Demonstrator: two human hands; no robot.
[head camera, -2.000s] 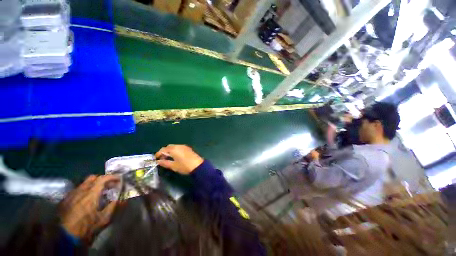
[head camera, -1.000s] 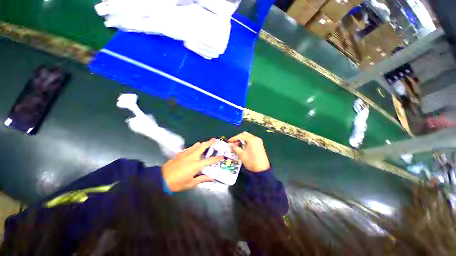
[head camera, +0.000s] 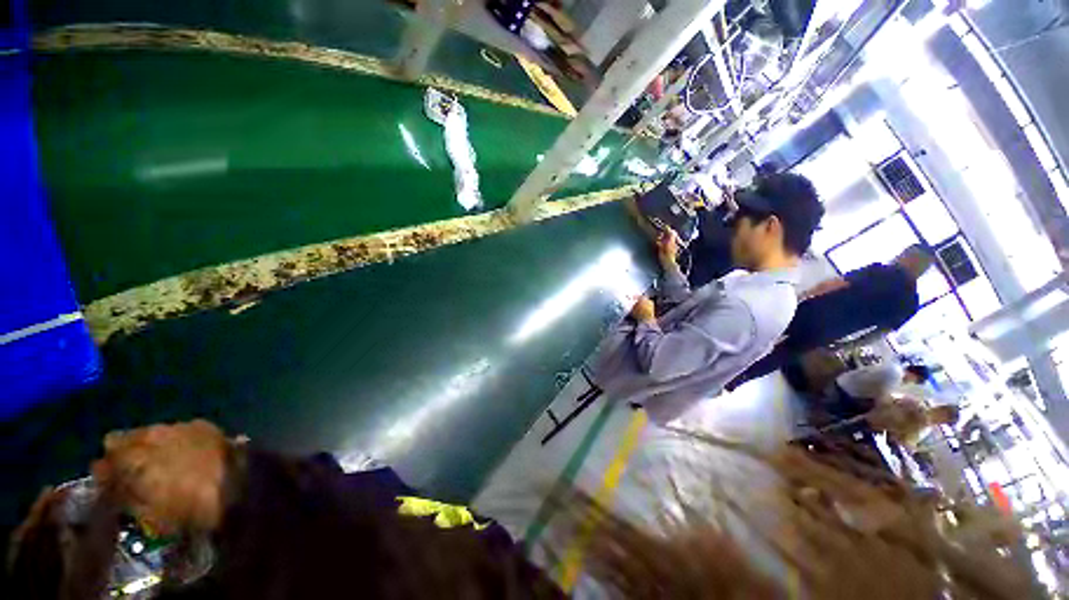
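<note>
A small white open housing (head camera: 138, 560) with a green and metallic circuit patch inside is at the lower left, blurred and partly covered by fingers. My right hand (head camera: 170, 469) is curled over its upper side, with the fingertips hidden. My left hand (head camera: 41, 541) is dark, blurred and cut by the left edge; it grips the housing's left side.
The dark green bench (head camera: 387, 340) runs beside a worn belt rail (head camera: 293, 258) and green conveyor (head camera: 270, 152). A bagged white corded unit (head camera: 460, 152) lies on the belt. A blue sheet (head camera: 35, 258) stands left. A seated person (head camera: 715, 328) is at right.
The view has swung right, so my hands and the housing now sit at the lower left edge. The phone and white heap have left the picture; the seated person is back in view.
</note>
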